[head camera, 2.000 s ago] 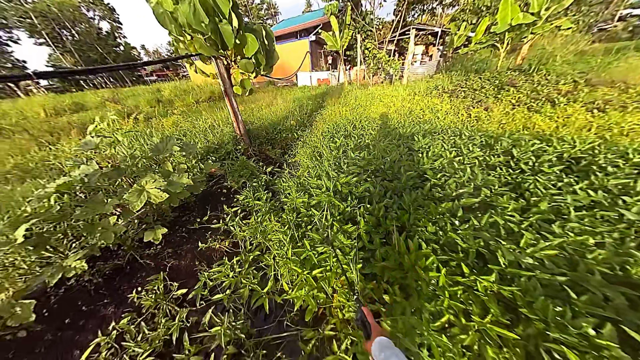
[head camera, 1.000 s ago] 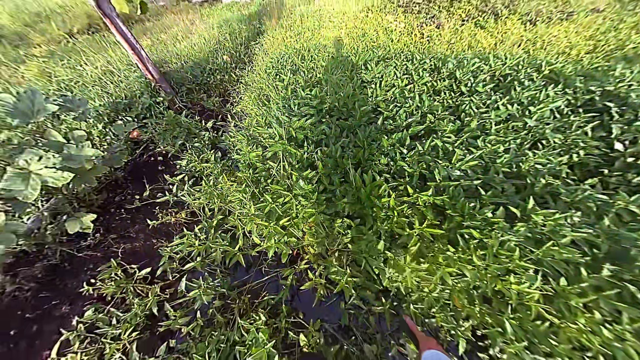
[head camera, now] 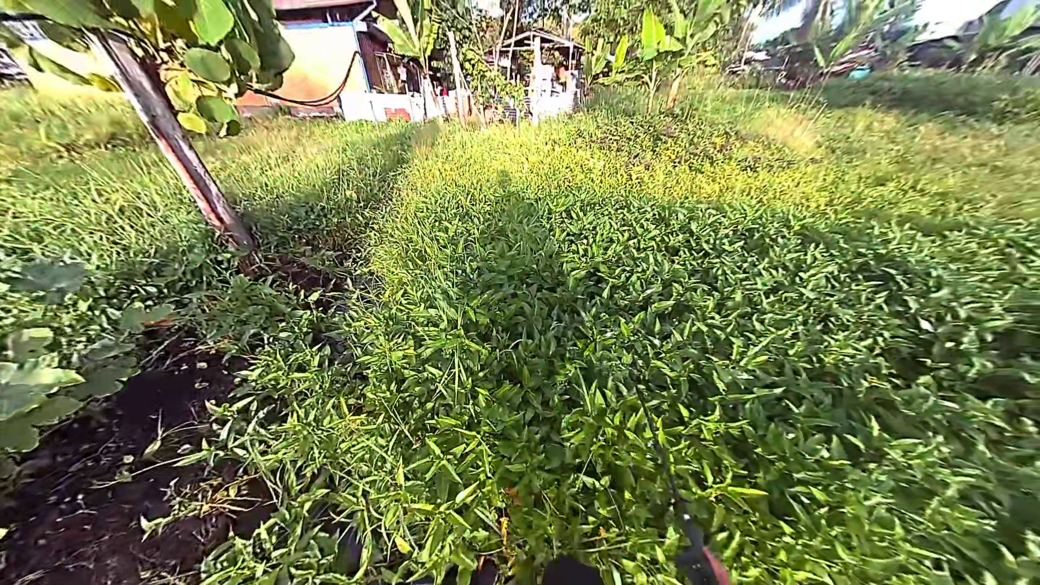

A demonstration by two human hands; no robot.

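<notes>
At the bottom edge, right of the middle, a small part of my right hand [head camera: 717, 565] shows, closed on the dark handle of a thin, long tool [head camera: 662, 451]. The tool reaches up and forward into dense green leafy plants [head camera: 569, 390]; its far end is lost among the leaves, and its kind cannot be told. My left hand is out of view. Dark patches, partly hidden by leaves, show low in the middle.
A leaning wooden post [head camera: 175, 150] with broad leaves rises at the left. Bare dark soil [head camera: 122, 471] and large-leaved plants [head camera: 32, 382] lie at lower left. Behind stand a house [head camera: 313, 65], an open-sided shelter [head camera: 540, 69] and banana plants [head camera: 654, 49].
The view has tipped down and back up. The tool, hidden or too faint to make out one second ago, shows again in front of my right hand.
</notes>
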